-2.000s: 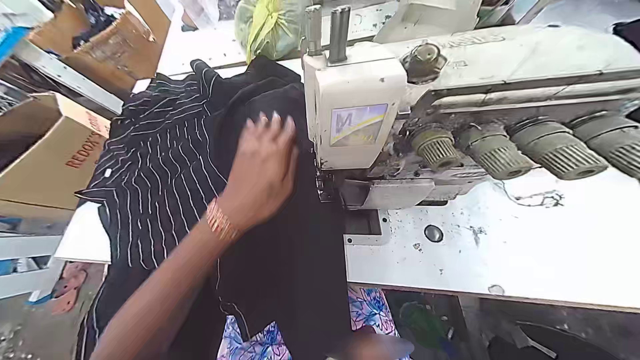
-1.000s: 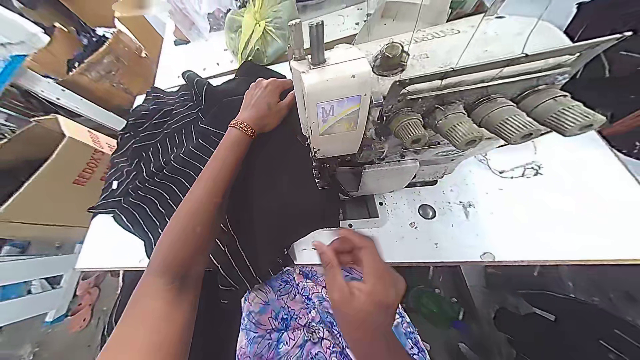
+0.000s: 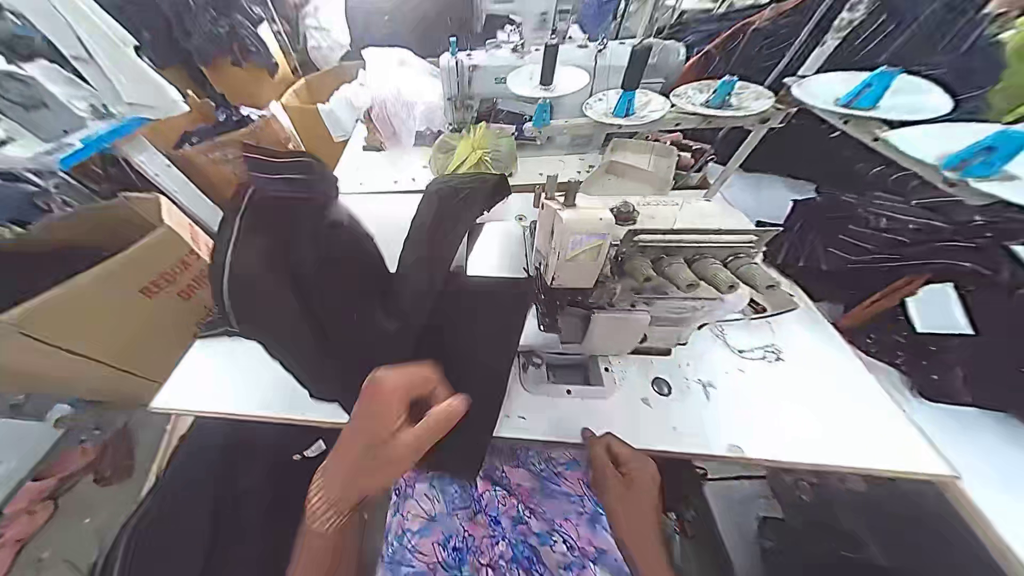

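Black fabric with pale stripes (image 3: pixel 320 272) spreads over the left part of the white sewing table and hangs over its front edge. My left hand (image 3: pixel 400 424), with a bracelet at the wrist, is over the lower part of this fabric, fingers curled; whether it pinches the cloth cannot be told. An overlock sewing machine (image 3: pixel 576 256) stands right of the fabric, whose edge lies close to the needle area. My right hand (image 3: pixel 628 480) is at the table's front edge, above the flowered cloth on my lap (image 3: pixel 512 512), fingers bent and no fabric visible in them.
A cardboard box (image 3: pixel 104 296) stands left of the table. Behind the machine are a tied plastic bag (image 3: pixel 474 152), thread stands with white discs (image 3: pixel 548 81) and another sewing machine (image 3: pixel 488 76). Dark fabric (image 3: pixel 896 240) is heaped at the right. Loose thread (image 3: pixel 748 348) lies on the tabletop.
My left hand has come from the fabric beside the machine head back toward the table's front edge. The fabric's far part now looks raised and bunched. The view has tilted up and widened.
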